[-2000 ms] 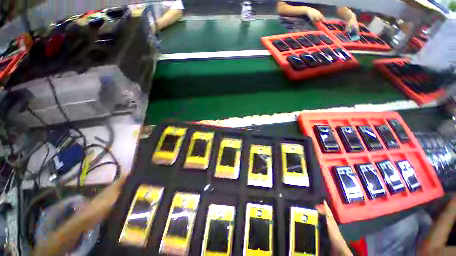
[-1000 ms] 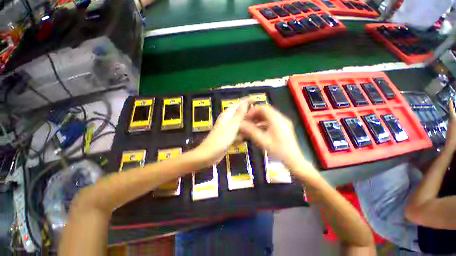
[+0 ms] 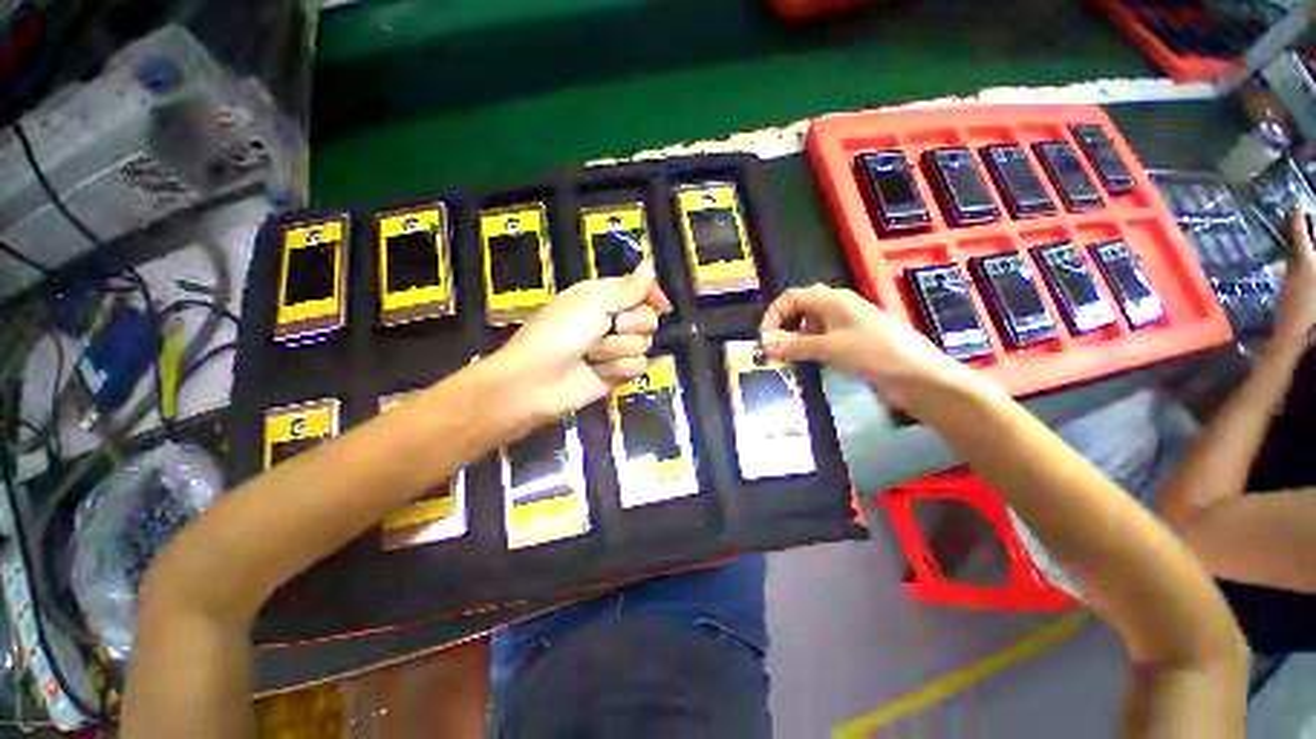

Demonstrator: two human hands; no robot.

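A black tray holds two rows of small phones with yellow frames around dark screens. The front right phone shows bright glare. My right hand has its thumb and forefinger pinched at that phone's top end; a small dark spot shows at the fingertips, but I cannot tell if it is held. My left hand is above the tray's middle, fingers curled, thumb and forefinger together just below a back-row phone. Whether it holds anything is hidden. My left forearm partly covers the front left phones.
A red tray of dark phones stands right of the black tray. A green conveyor runs behind. Cables, a grey equipment case and a clear plastic bag are at left. Another person's arm is at right, near a red stool.
The view has tilted down. My hands were out at the black tray's sides, then came together over it; now they are apart, the right at the front right phone.
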